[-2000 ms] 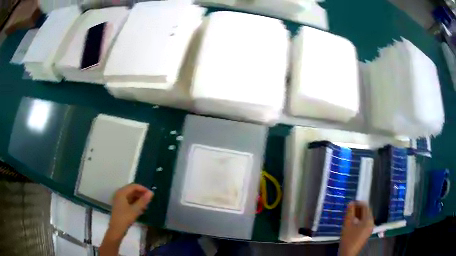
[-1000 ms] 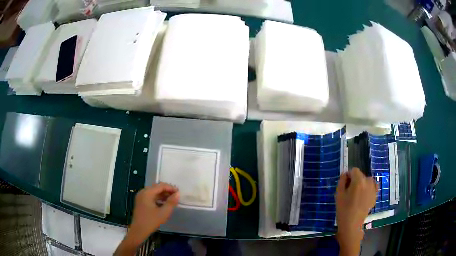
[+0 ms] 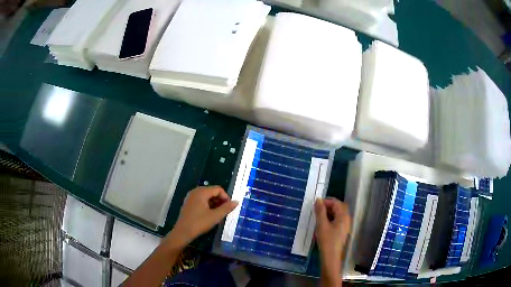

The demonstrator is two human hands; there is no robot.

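Note:
A blue solar cell string (image 3: 274,196) with pale cross lines and a white strip down each long side lies on the greyish front sheet (image 3: 291,265) in front of me. The sheet shows as a narrow border around it. My left hand (image 3: 208,208) pinches the string's left edge, thumb and fingers at the white strip. My right hand (image 3: 331,224) pinches its right edge at the other white strip. The square outline seen earlier is hidden under the string. Fanned stacks of cell strings (image 3: 400,224) lie on a thick white slab at the right.
Thick white film piles (image 3: 308,73) stand in a row behind; a phone (image 3: 136,33) rests on one. A pale sheet pile (image 3: 147,168) and a glossy clear plate (image 3: 61,129) lie left. Small white chips (image 3: 222,160) dot the green table. A wire-mesh rack (image 3: 106,238) is below left.
A cell string has come from the right-hand stack onto the grey sheet, covering the pale square. My right hand has moved left with it, and my left hand is now at its left edge.

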